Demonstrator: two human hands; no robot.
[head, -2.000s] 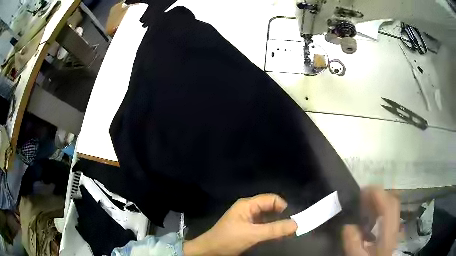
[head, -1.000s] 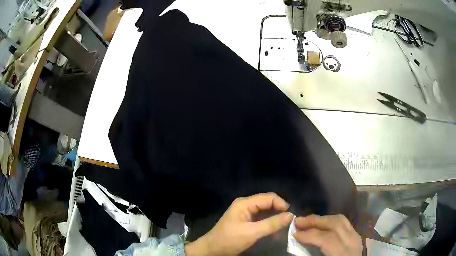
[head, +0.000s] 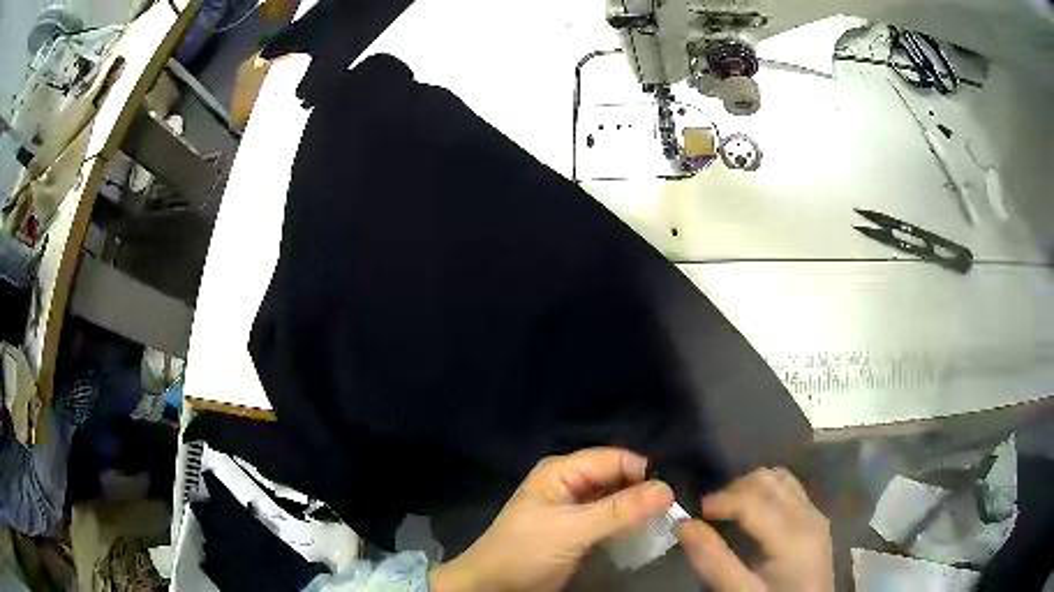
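Observation:
A large black fabric panel (head: 462, 278) covers the left and middle of the white table and hangs over its front edge. My left hand (head: 566, 509) is at the bottom middle, with thumb and forefinger closed on a small white piece (head: 647, 541). The piece looks folded or tilted, with a bright narrow edge at the fingertips. My right hand (head: 769, 532) is just to its right, its fingertips close to the piece's upper edge; whether they grip it is unclear. A dark bit shows between the hands; I cannot tell if it is separate from the panel.
The sewing machine's needle area (head: 667, 127) is at the upper middle, with a tan block (head: 699, 142) beside it. Black thread snips (head: 915, 239) lie at the right. Dark-handled scissors (head: 925, 60) lie at the top right. White scraps (head: 925, 511) are below the table edge.
My right hand has come in from the right to beside my left. The white piece, earlier held out flat to the right, is now tilted down between the hands. The camera view has shifted slightly.

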